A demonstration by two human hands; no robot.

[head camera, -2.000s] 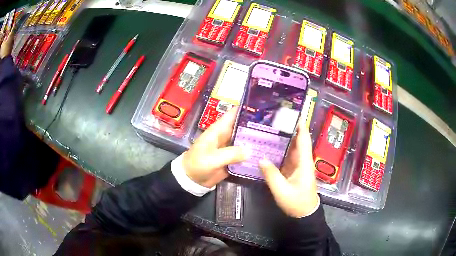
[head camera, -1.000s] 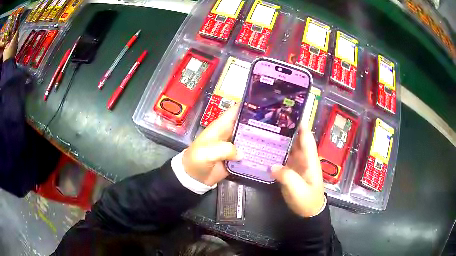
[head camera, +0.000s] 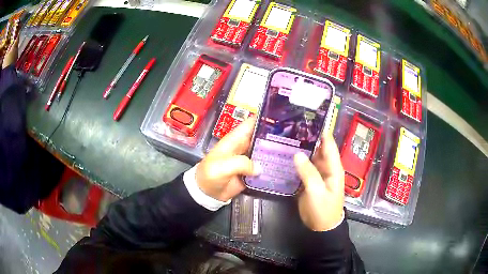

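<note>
A smartphone (head camera: 291,131) with a lit screen is held upright between both hands, above the tray's near edge. Its screen shows a picture area and a keyboard. My left hand (head camera: 227,163) grips its lower left side, thumb on the keyboard. My right hand (head camera: 321,187) grips its lower right side, thumb over the keyboard's right part. Behind it, a clear blister tray (head camera: 176,152) holds several red keypad phones (head camera: 402,166) with yellow screen frames. Two red phones (head camera: 197,95) lie face down with silver patches showing. The smartphone hides part of the tray.
A dark battery (head camera: 246,218) lies at the near bench edge. A marker pen (head camera: 134,90), ballpoint pens (head camera: 126,67) and a black device with cable (head camera: 89,56) lie at the left. Another person's dark sleeve (head camera: 16,134), a neighbouring tray and a red stool (head camera: 72,200) are further left.
My right thumb has moved up over the smartphone's keyboard. The picture on the smartphone's screen has changed. Both hands still hold it in about the same place.
</note>
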